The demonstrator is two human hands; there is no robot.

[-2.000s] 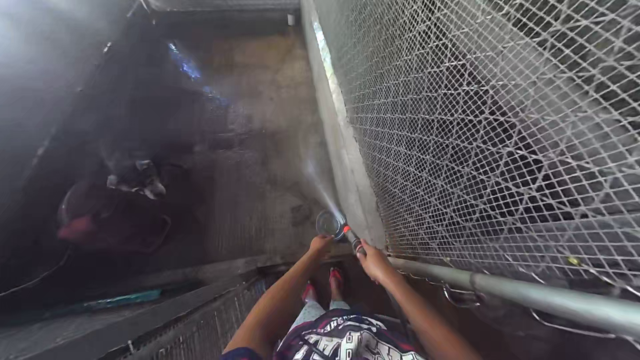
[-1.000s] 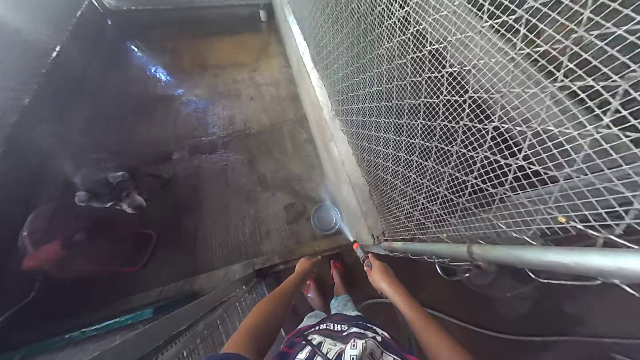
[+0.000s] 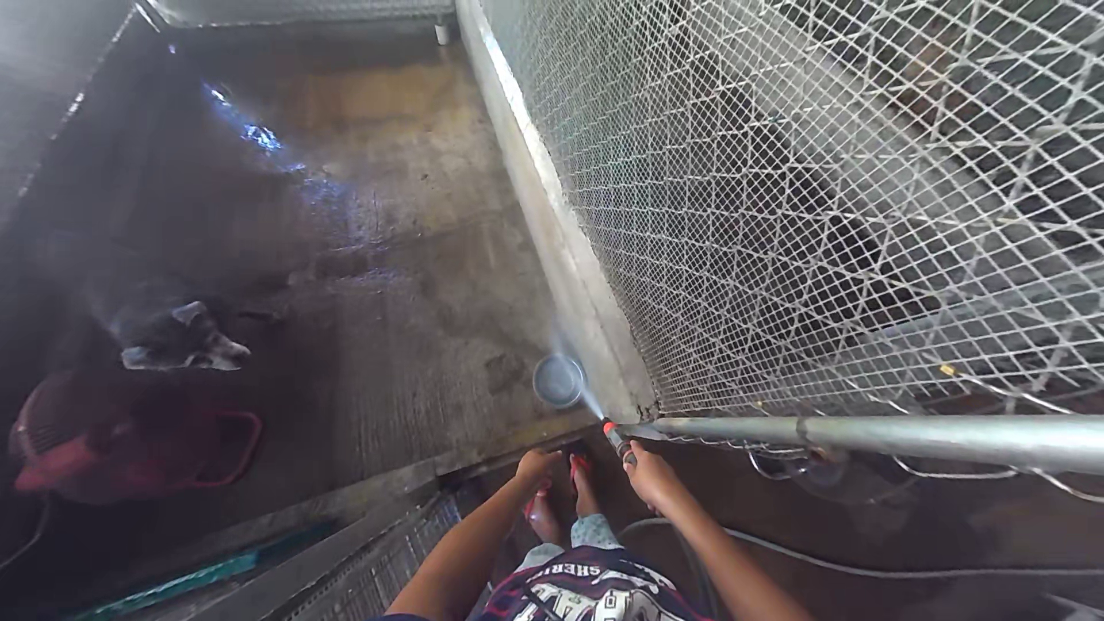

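My right hand [image 3: 649, 476] is closed around the grip of a hose spray nozzle [image 3: 616, 436] with a red-orange tip. Water sprays from it up and to the left, past the right side of a round metal bowl [image 3: 558, 380] on the wet concrete floor. My left hand [image 3: 538, 466] is below the bowl and left of the nozzle, apart from both; its fingers look curled, and whether they hold anything is hidden. A dog [image 3: 191, 341] with a pale muzzle is on the floor at the left, beside a dark red plastic object [image 3: 129, 444].
A wire mesh fence [image 3: 733, 216] on a low concrete curb [image 3: 552, 207] runs along the right, with a metal pipe [image 3: 888, 438] at its near end. A grey hose [image 3: 845, 567] crosses the floor behind it. A raised sill [image 3: 371, 496] lies before my feet.
My left hand was at the bowl two seconds ago and is now apart from it, with the bowl standing on the floor. The dog's head has turned. Water keeps spraying from the nozzle.
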